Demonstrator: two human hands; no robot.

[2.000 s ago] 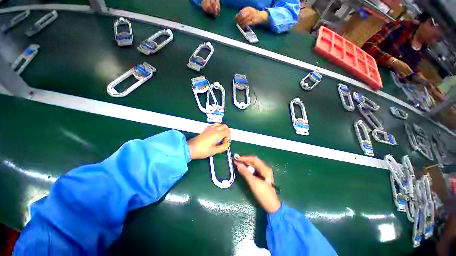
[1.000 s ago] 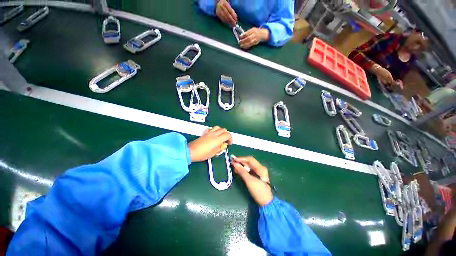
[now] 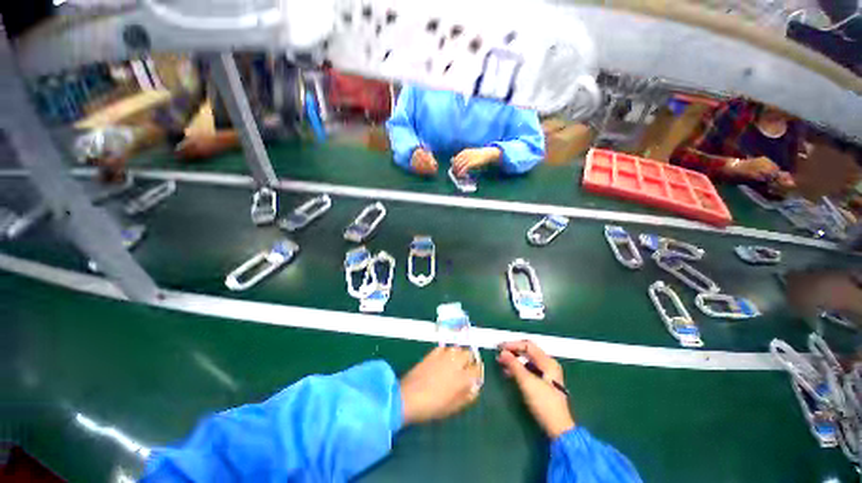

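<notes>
My left hand [image 3: 442, 385] grips a white coiled cable by its loop, near the near rail. The blue-and-white labelled end of this cable [image 3: 454, 321] points away from me and lies over the rail; the fingers hide much of the loop. My right hand [image 3: 539, 379] is just to the right, apart from the cable, and holds a thin dark pen-like tool [image 3: 558, 385] that slants down to the right. The tool's tip is hard to see.
Single coiled cables [image 3: 525, 289] lie scattered on the green belt beyond the rail [image 3: 624, 353]. A cable pile [image 3: 820, 391] is at the right edge. A red parts tray [image 3: 652, 186] stands on the far side. A worker in blue [image 3: 515, 132] faces me. A grey overhead frame [image 3: 680, 58] crosses the top.
The view has tilted up. The held cable has turned or shifted so its labelled end now shows beyond my left hand. My right hand and tool have moved slightly away from it.
</notes>
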